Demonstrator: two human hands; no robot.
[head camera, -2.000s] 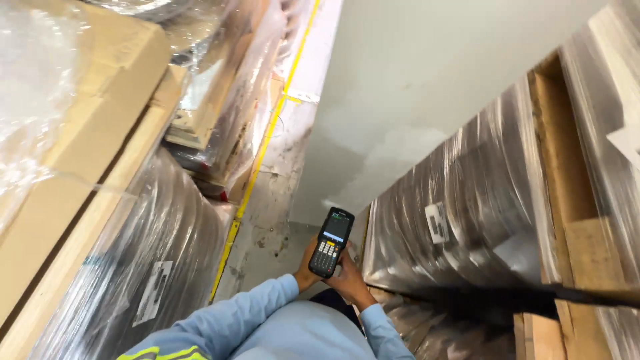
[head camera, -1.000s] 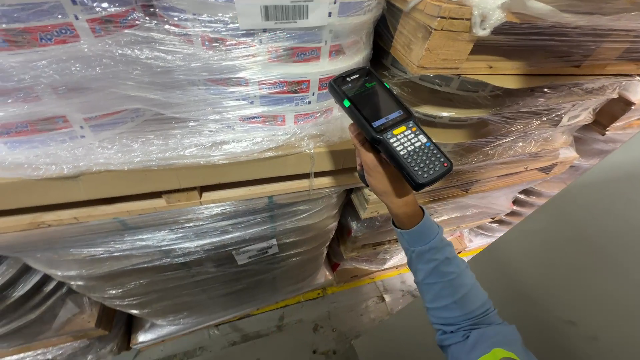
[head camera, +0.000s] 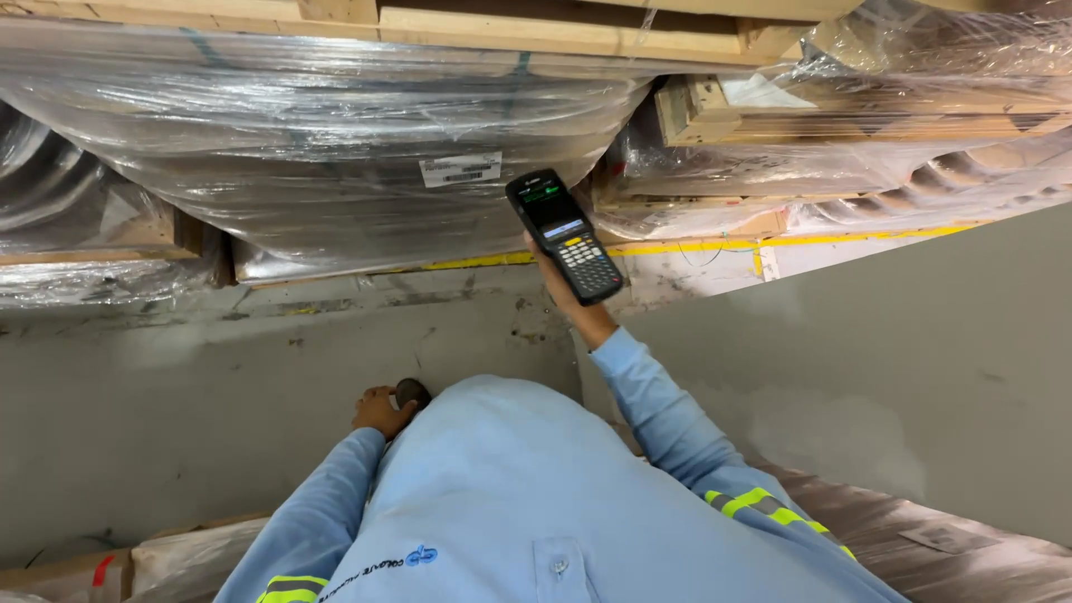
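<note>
My right hand (head camera: 578, 297) grips a black handheld barcode scanner (head camera: 565, 237) from below and behind, with its lit screen and keypad facing up. Just beyond the scanner's top left is a white barcode label (head camera: 461, 170) on a stretch-wrapped pallet load (head camera: 335, 142). Low on the left, my left hand (head camera: 383, 412) is beside my body, fingers curled by a dark rounded object (head camera: 412, 394); whether it holds or only touches this cannot be told.
Wooden pallets (head camera: 536, 33) lie above the wrapped load. More wrapped loads (head camera: 904, 176) extend right, and others stand behind me at the lower right (head camera: 946, 536). A yellow floor line (head camera: 481, 261) runs along the stacks beside the grey concrete floor (head camera: 209, 377).
Two seconds ago both hands were at the scanner; now only my right hand holds it. Since one second ago my left hand has come into view. The view has swung considerably.
</note>
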